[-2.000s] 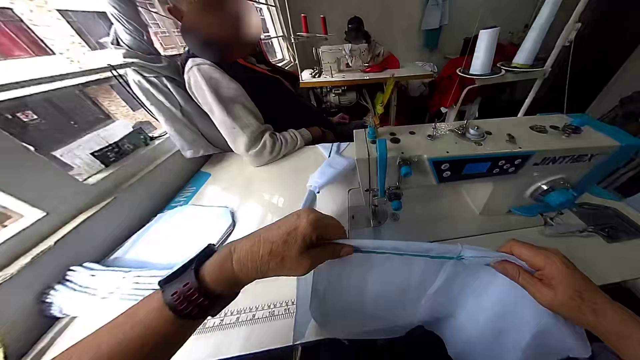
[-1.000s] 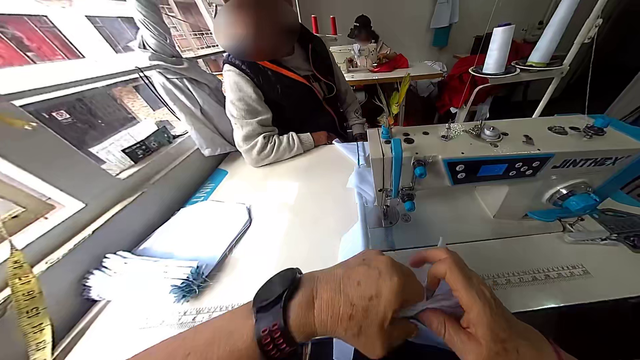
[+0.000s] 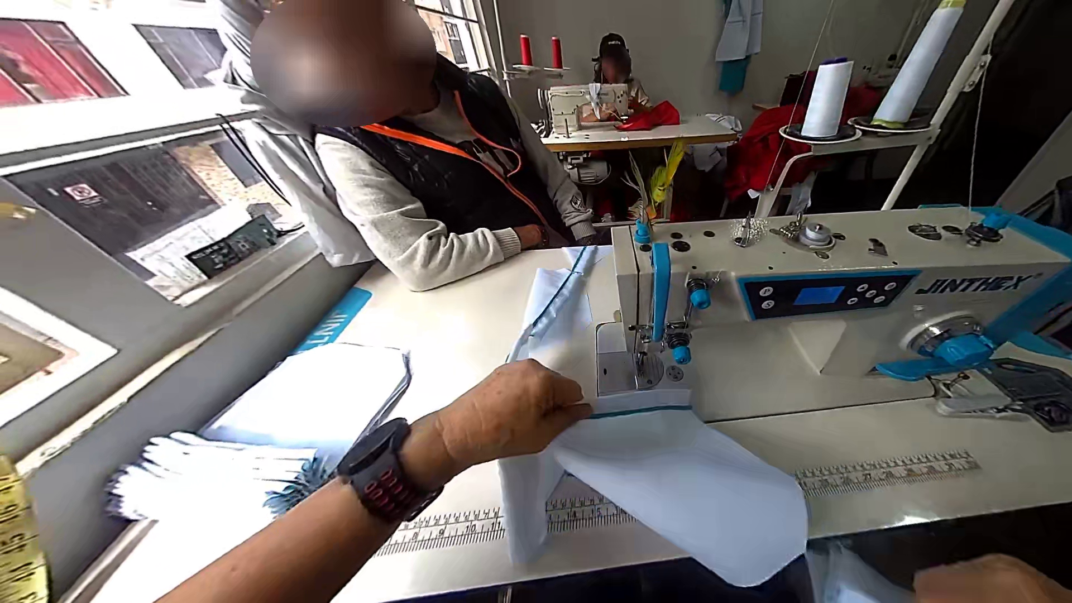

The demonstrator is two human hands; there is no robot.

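Observation:
My left hand [image 3: 536, 410], with a watch on its wrist, pinches the edge of a pale blue cloth piece [image 3: 687, 477] in front of the sewing machine [image 3: 837, 293]. A teal strip runs along that edge, just in front of the presser foot [image 3: 646, 368]. A strip of similar cloth [image 3: 557, 310] with a teal line lies left of the needle area. My right hand [image 3: 988, 578] is low at the right edge, blurred and partly cut off, beside another pale cloth [image 3: 854, 578]; whether it grips that cloth is unclear.
A stack of pale cloth pieces [image 3: 310, 394] lies on the table at left, by the window ledge. A person [image 3: 452, 167] sits behind the table, forearm on it. Thread cones [image 3: 827, 100] stand behind the machine. A measuring tape [image 3: 888, 473] runs along the table's front.
My hands have moved apart, the right one to the lower right. The pale blue piece, bunched between my hands one second ago, now lies spread in front of the presser foot.

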